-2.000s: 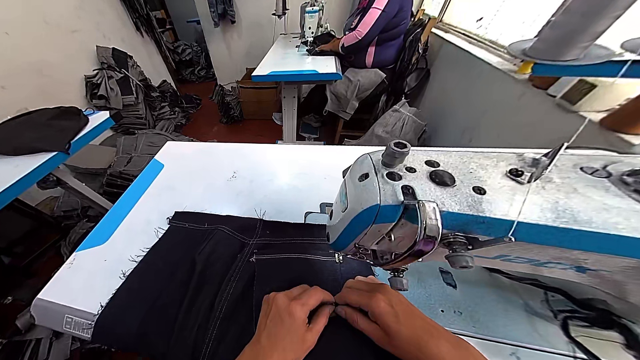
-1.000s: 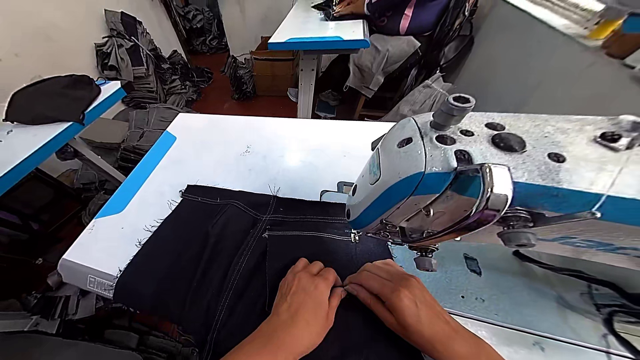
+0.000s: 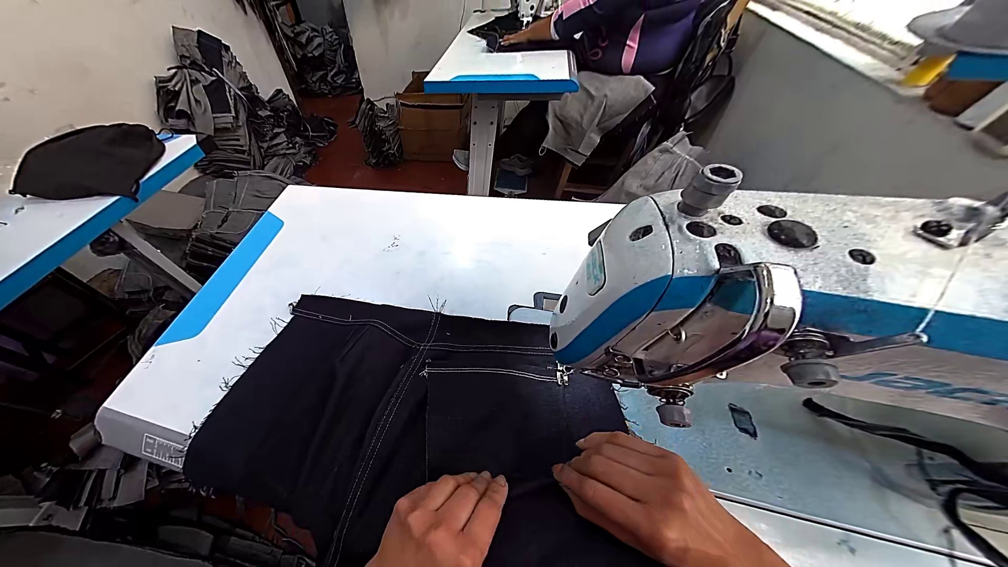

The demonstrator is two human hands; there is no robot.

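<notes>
Dark denim fabric [image 3: 315, 409] with pale double stitching lies over the front of the white sewing table. On it sits a denim patch pocket [image 3: 488, 425], whose upper right corner is beneath the presser foot [image 3: 562, 375] of an industrial sewing machine [image 3: 630, 291]. My left hand [image 3: 445, 520] rests on the cloth near the pocket's lower part, fingers bent and together. To its right, my right hand [image 3: 650, 492] touches the fabric with its fingertips, below the machine head. A gap with a fold of cloth separates the two hands. Whether either hand pinches the cloth cannot be told.
Behind, a co-worker's hand [image 3: 529, 33] rests on dark cloth at another sewing table [image 3: 504, 71]. A side table [image 3: 87, 216] at left carries a black cloth item [image 3: 87, 161]. Garment piles [image 3: 236, 118] and a cardboard box [image 3: 433, 118] stand on the floor. Black cables [image 3: 906, 441] hang at right.
My hands were close together with fingertips nearly meeting; now they are apart, with the left one lower on the cloth. The pocket's corner stays at the presser foot.
</notes>
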